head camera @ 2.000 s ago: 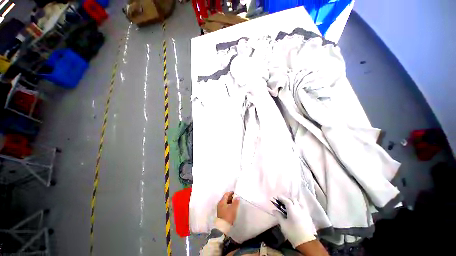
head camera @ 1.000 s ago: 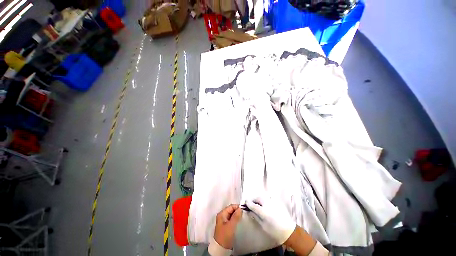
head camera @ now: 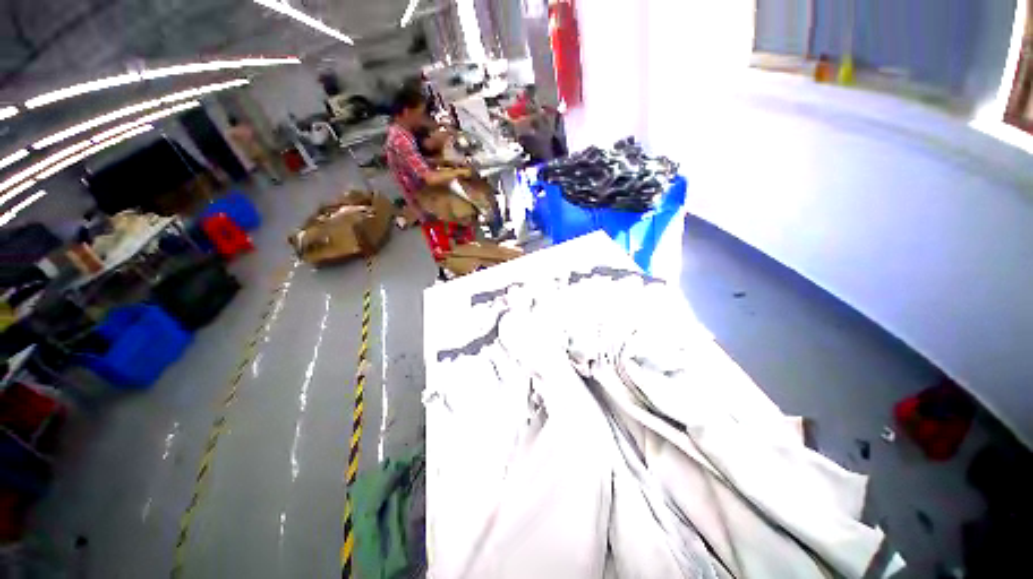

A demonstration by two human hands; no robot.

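Observation:
Off-white knit garments (head camera: 566,452) lie in long overlapping folds down the white-topped table (head camera: 447,296). Dark grey bands (head camera: 474,342) show at their far ends, gathered and wavy. At the right the folds reach past the table's side, with a dark edge near the bottom. The near ends of the garments are cut off by the lower edge of the picture. Neither my left hand nor my right hand is in view, and the snips are not in view.
A blue bin (head camera: 612,215) with dark pieces stands beyond the table. A person in a checked shirt (head camera: 410,158) sits behind it. A green cloth (head camera: 385,515) lies at the table's left, beside yellow-black tape (head camera: 360,418). A red object (head camera: 936,418) is on the floor at right.
The view has tilted up, showing more of the room. The garments appear lower in the picture. Both hands and the snips have left the view.

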